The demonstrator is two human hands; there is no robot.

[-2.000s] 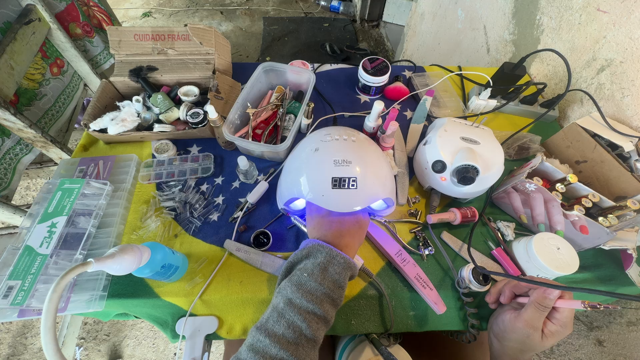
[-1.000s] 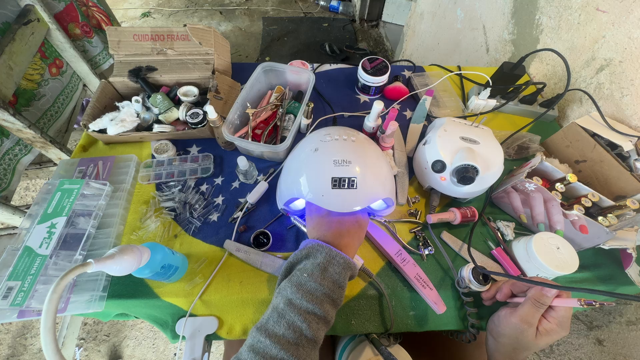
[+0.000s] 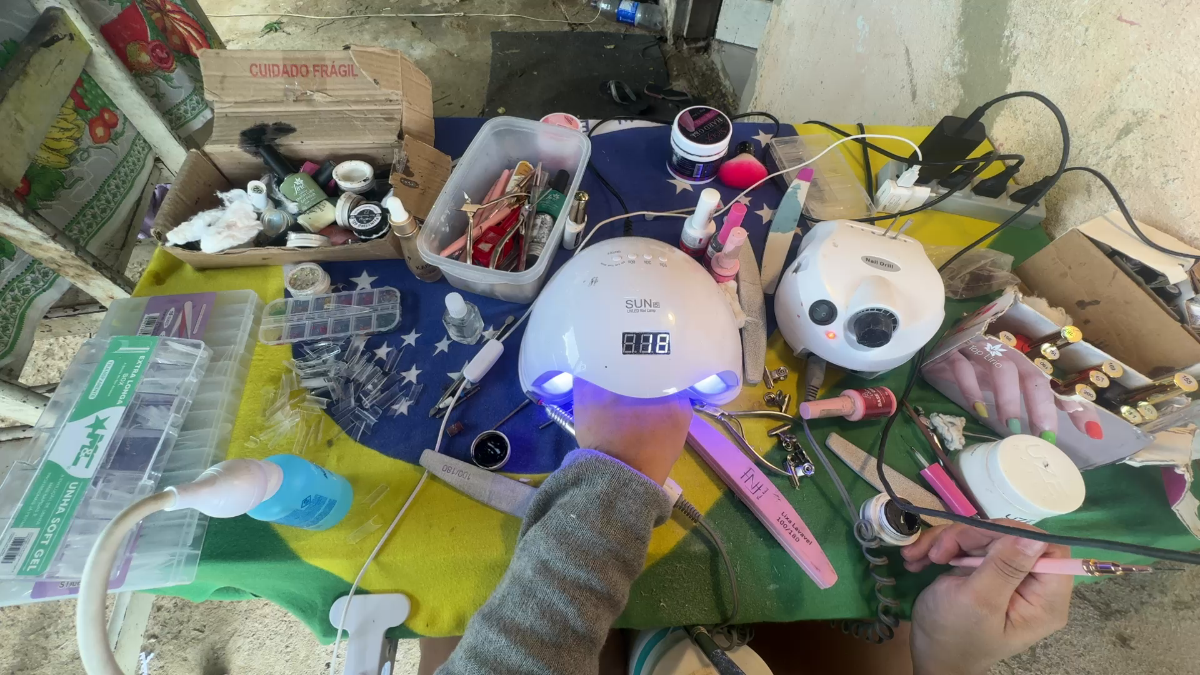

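A white nail-curing lamp (image 3: 630,319) glows blue underneath, its digital display lit. My left hand (image 3: 630,427), below a grey knitted sleeve, reaches into its opening; the fingers are hidden inside, so their pose is not visible. At the lower right, my right hand (image 3: 994,595) grips a slim pink-handled nail brush (image 3: 1041,565), which points right. The fingertips of that hand are beside a small jar of dark gel (image 3: 889,520). A pink nail file (image 3: 764,502) slants beside the lamp, and a second open dark pot (image 3: 490,450) stands left of my sleeve.
A white nail drill unit (image 3: 861,295) stands right of the lamp, its cables running over the right side. Around the back are a cardboard box (image 3: 281,253) and a plastic tub of tools (image 3: 506,211). A blue bottle (image 3: 305,492), nail-tip cases (image 3: 141,422) and a white lidded jar (image 3: 1022,478) flank them.
The digits on the lamp's display have changed. My left hand has stayed inside the lamp, and my right hand has kept hold of the brush near the same place.
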